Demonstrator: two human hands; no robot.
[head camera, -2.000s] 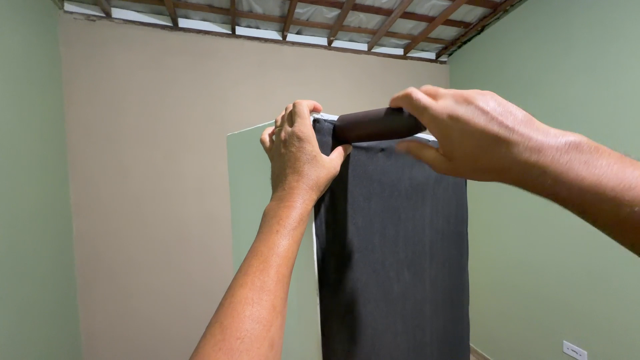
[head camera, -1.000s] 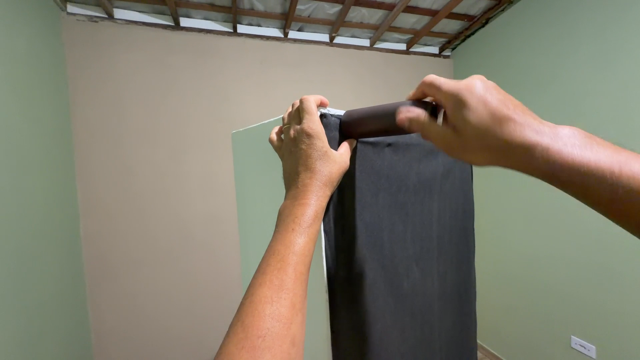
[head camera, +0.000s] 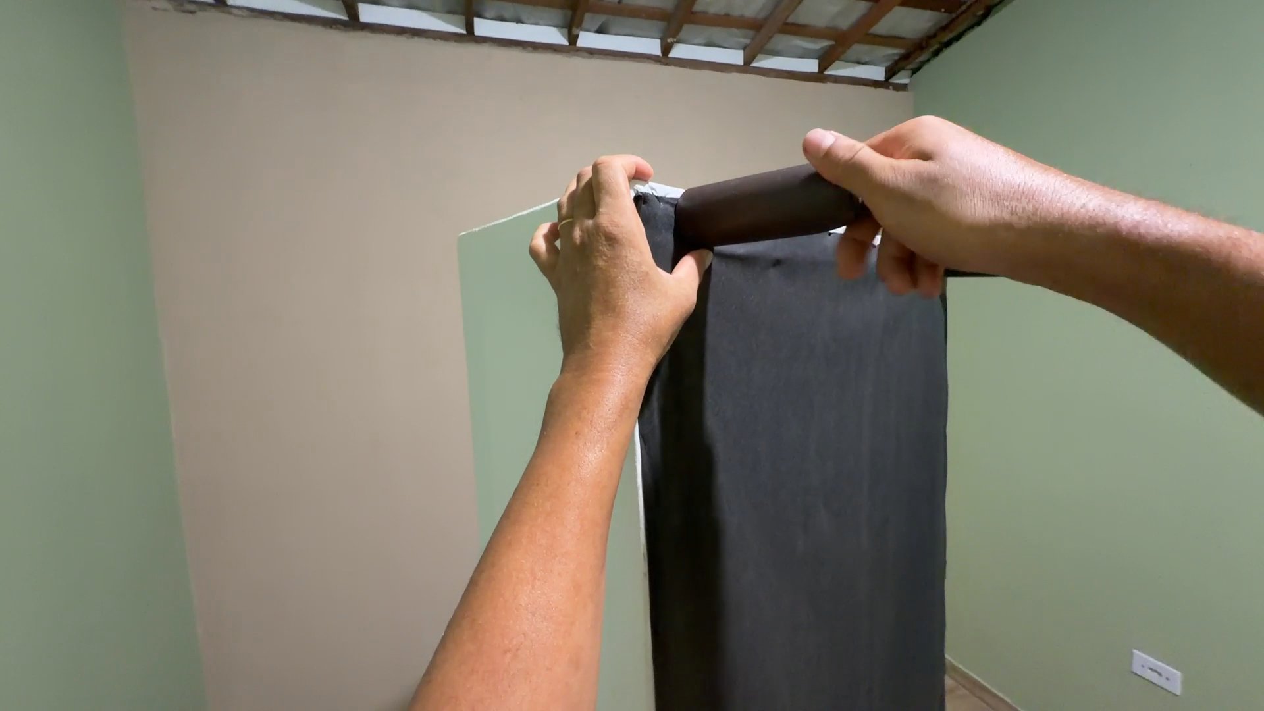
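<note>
A tall panel covered in black fabric (head camera: 820, 444) stands upright, with a white edge and a pale green mirror-like or painted sheet (head camera: 523, 326) on its left side. My left hand (head camera: 622, 247) grips the panel's top left corner, fingers over the top and thumb on the black fabric. A dark brown cylinder (head camera: 765, 205) lies across the top edge, its left end close to my left thumb. My right hand (head camera: 899, 188) holds the cylinder's right end, thumb above it and fingers behind or below. What lies behind the panel is hidden.
A beige wall (head camera: 326, 296) rises behind, with green walls on both sides. Wooden roof beams (head camera: 770, 30) run overhead. A white wall outlet (head camera: 1155, 671) is low on the right wall, near a strip of floor and baseboard (head camera: 987, 686).
My right hand has turned on the cylinder, and its thumb now shows on top. The cylinder tilts up a little more at its right end. My left hand stays at the panel's corner.
</note>
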